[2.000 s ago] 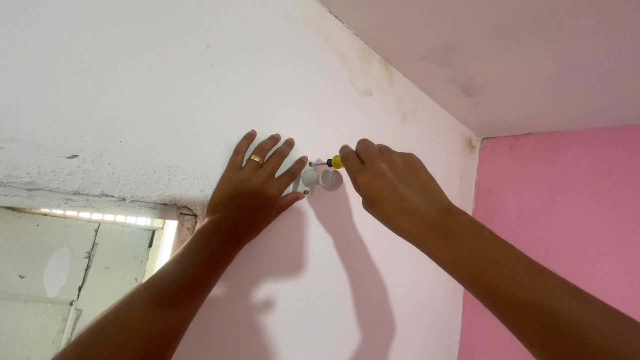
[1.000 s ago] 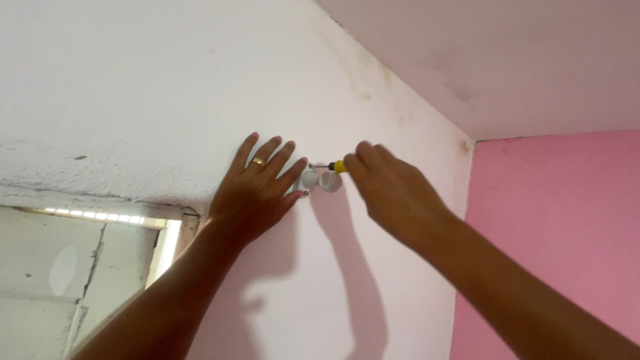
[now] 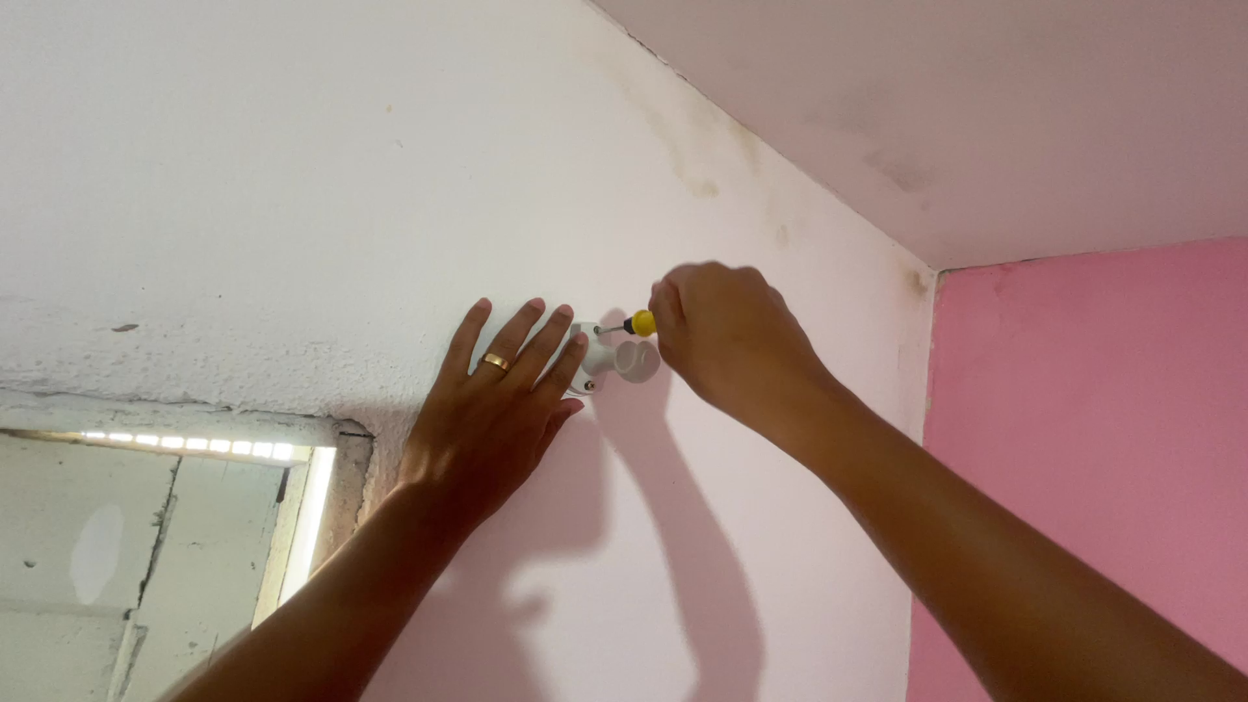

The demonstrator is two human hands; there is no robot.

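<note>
A white plastic wall bracket with a round, ring-like end sits against the white wall. My left hand, with a gold ring on one finger, lies spread flat on the wall, its index finger and thumb against the bracket's left side. In my right hand is a screwdriver with a yellow and black handle. Its shaft points left, with the tip at the screw in the bracket's upper part. A second screw shows in the lower part. My right fingers cover most of the handle.
At the lower left is a framed opening with rough edges and a panel behind it. The stained ceiling slopes across the upper right, meeting a pink wall at the right. Shadows of my arms fall on the white wall.
My right hand has turned a little about the screwdriver handle, with the fingers more curled over it. My left hand stays against the bracket and the wall.
</note>
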